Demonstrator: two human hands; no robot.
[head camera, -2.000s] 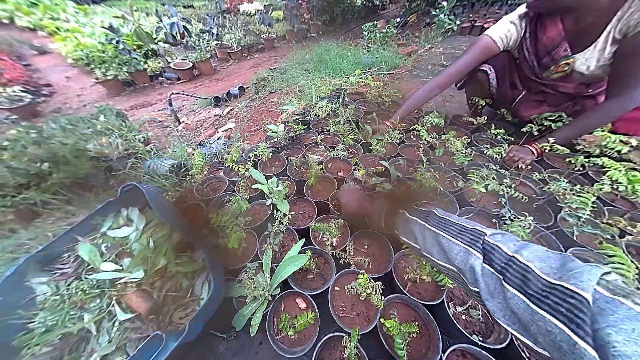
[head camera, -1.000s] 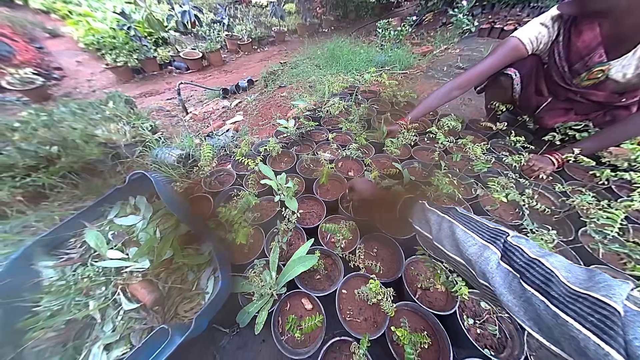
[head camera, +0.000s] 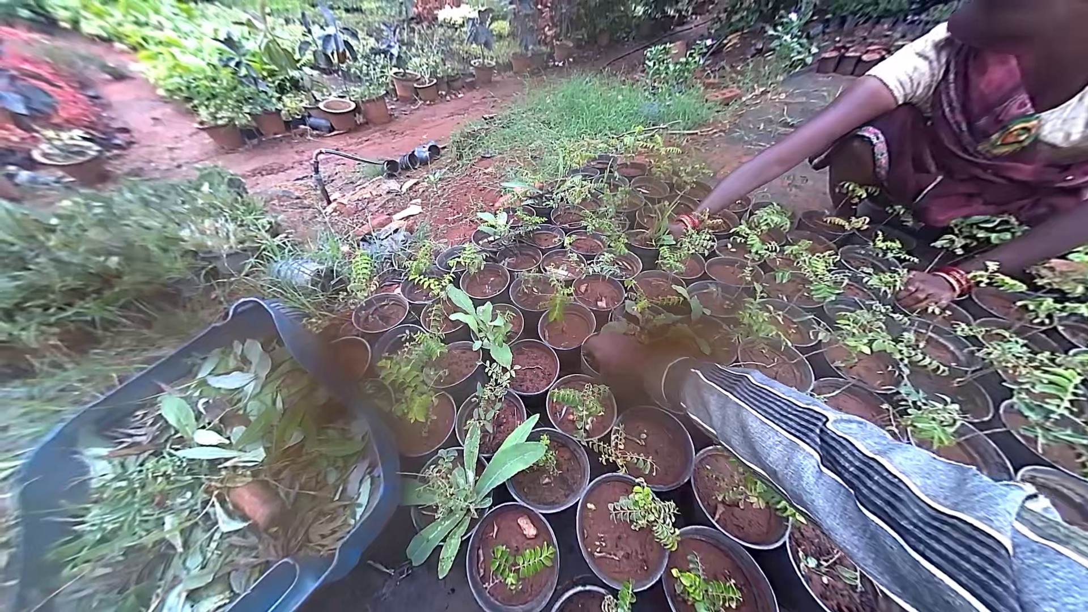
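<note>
My right hand (head camera: 625, 353), below a grey striped sleeve, reaches in among rows of black plastic pots of soil (head camera: 620, 527) that hold small seedlings (head camera: 643, 512). The hand is blurred, so its fingers and anything between them cannot be made out. A broad-leaved plant (head camera: 466, 489) stands nearer to me, left of the hand. To the left, a blue tub (head camera: 382, 476) holds pulled leaves and weeds (head camera: 229, 442). A brownish, rounded shape (head camera: 255, 503) shows among those leaves; whether it is part of my left hand is unclear. My left hand is not plainly seen.
Opposite, at the right, a person (head camera: 977, 144) crouches with both hands among the pots, wearing red bangles. A bent black pipe (head camera: 321, 174) and small black pots (head camera: 416, 157) lie on red soil. Grass (head camera: 586, 115) grows behind the pots. Clay pots (head camera: 338, 113) with plants line the back left.
The view has shifted a little. My right arm still reaches over the pots, and the tub stays at the left. The other person's hands remain among the pots.
</note>
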